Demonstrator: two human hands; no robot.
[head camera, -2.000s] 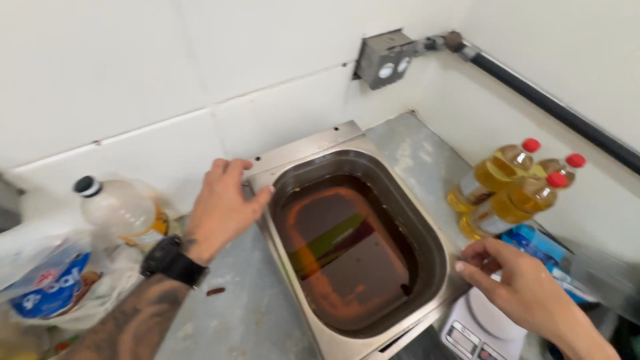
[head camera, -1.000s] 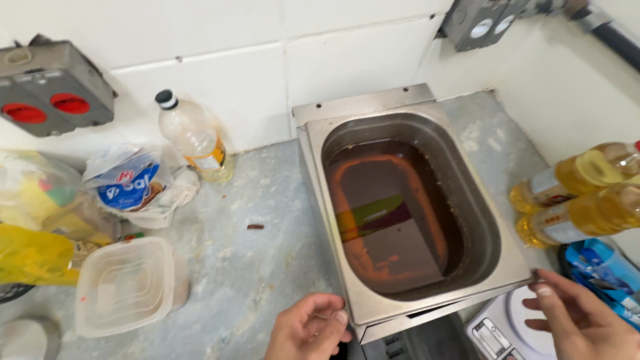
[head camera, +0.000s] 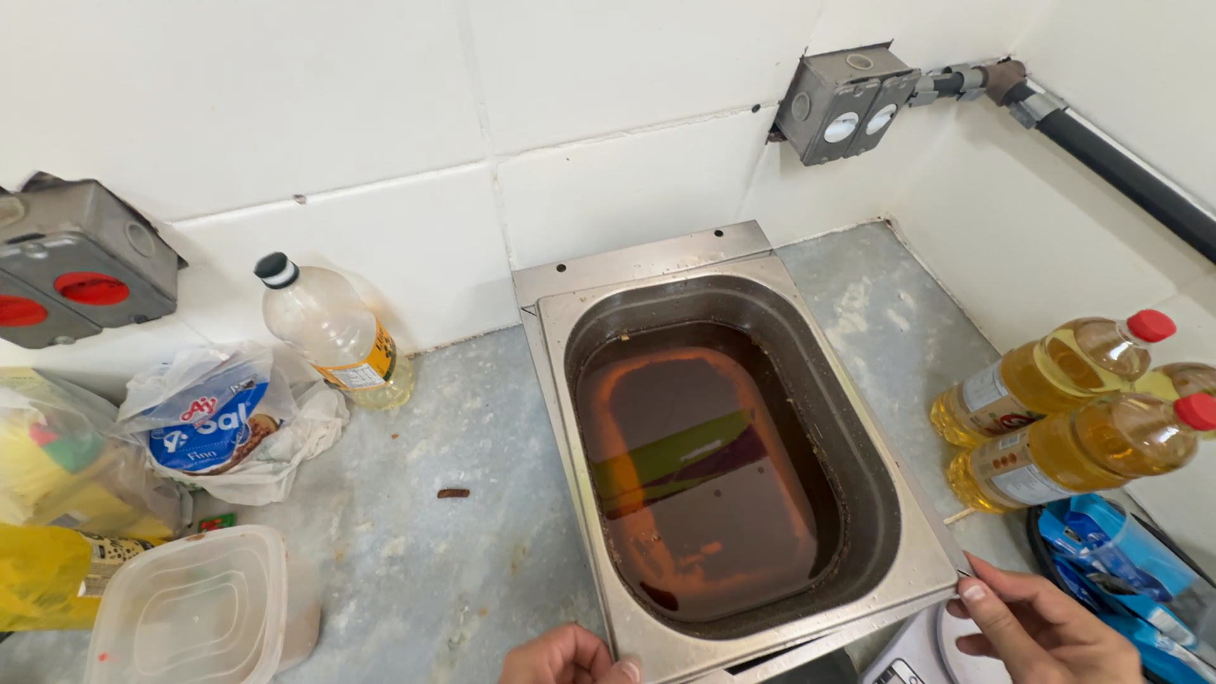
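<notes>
A rectangular stainless steel fryer basin (head camera: 921, 518) full of dark brown oil stands on the grey counter, its back flange by the wall. My left hand (head camera: 570, 655) is at its near left corner, thumb against the rim and fingers curled. At the near right corner, my right hand (head camera: 1040, 617) pinches the metal edge between thumb and fingers. Orange-brown residue shows through the oil. Partly under my right hand lies a white kitchen scale (head camera: 917, 646).
Left are a nearly empty oil bottle (head camera: 328, 328), a salt bag (head camera: 214, 427), a plastic tub (head camera: 190, 608) and a yellow packet (head camera: 47, 579). Several full oil bottles (head camera: 1073, 456) and blue packaging (head camera: 1121, 570) stand right. Outlet boxes (head camera: 845, 104) and a black pipe (head camera: 1121, 161) are on the walls.
My left hand has come from the basin's back left corner to its near left corner. My right hand has stayed about the near right corner. The view has shifted.
</notes>
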